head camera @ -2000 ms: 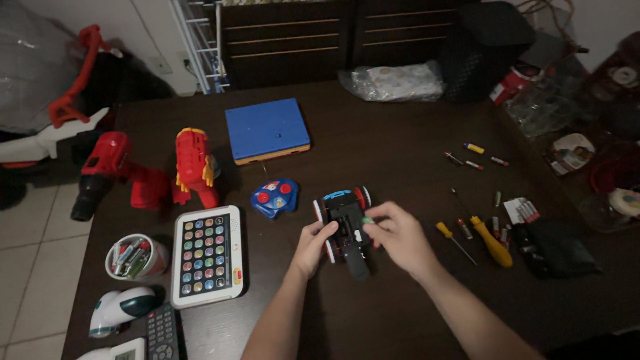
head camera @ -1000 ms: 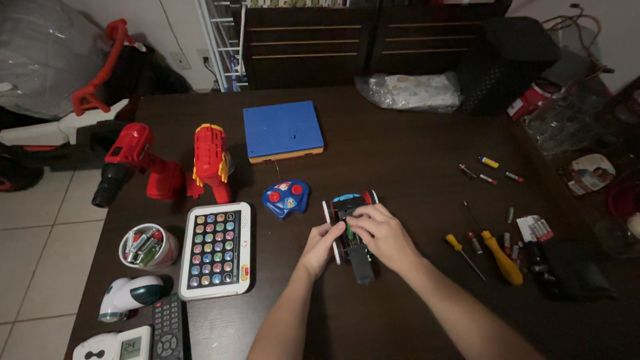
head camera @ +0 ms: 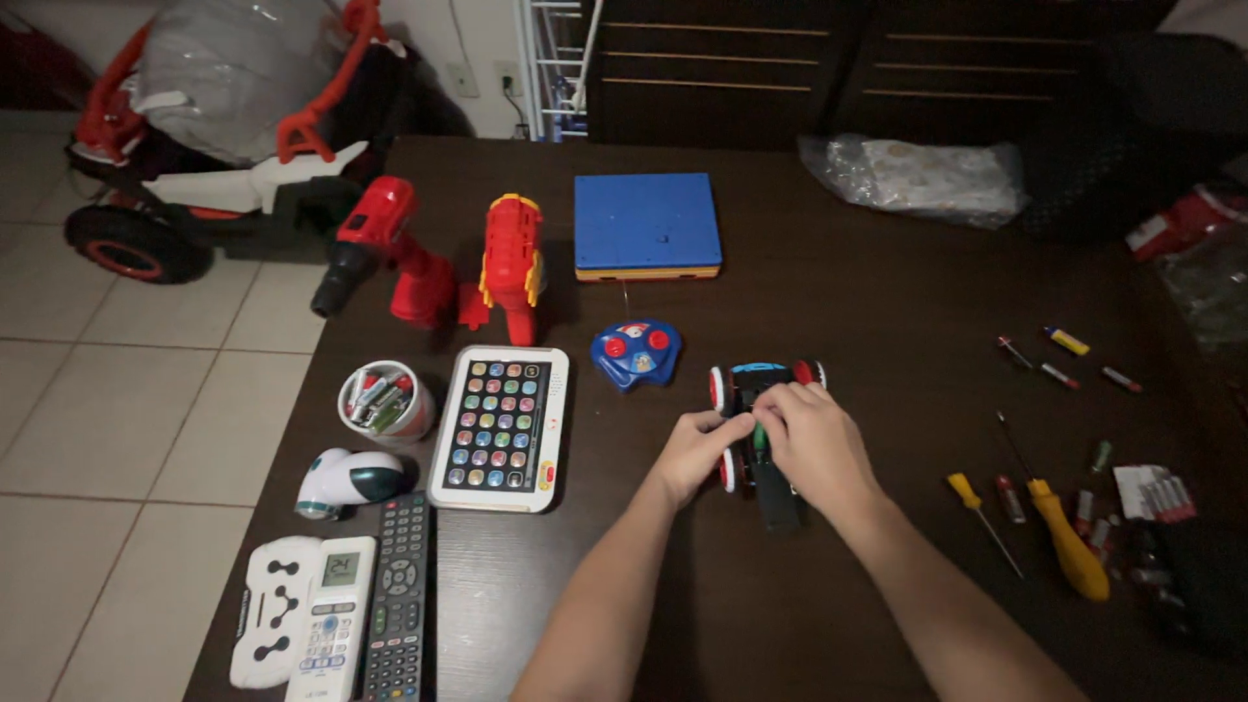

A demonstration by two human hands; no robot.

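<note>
An overturned toy car point(head camera: 777, 492) lies on the dark table with its black underside up and red-and-white wheels at its sides. My left hand point(head camera: 704, 447) grips the car's left side, the thumb near its middle. Over the underside, my right hand point(head camera: 807, 434) has its fingers bent at a green battery point(head camera: 760, 439) in the car's compartment; the fingertips partly hide it. A blue toy remote control point(head camera: 637, 354) with red buttons lies up and left of the car. Two yellow-handled screwdrivers point(head camera: 1068, 541) point(head camera: 965, 490) lie to the right.
Loose batteries point(head camera: 1068, 339) are scattered at the right. On the left are a toy tablet point(head camera: 500, 429), a cup of batteries point(head camera: 386, 402), remote controls point(head camera: 398, 595) and a red toy drill point(head camera: 380, 219). A blue toy case point(head camera: 647, 224) and a plastic-wrapped package point(head camera: 916, 177) lie toward the back.
The right hand has moved from the car's right side onto its underside. The green battery, at the right fingertips two seconds ago, is now in the compartment.
</note>
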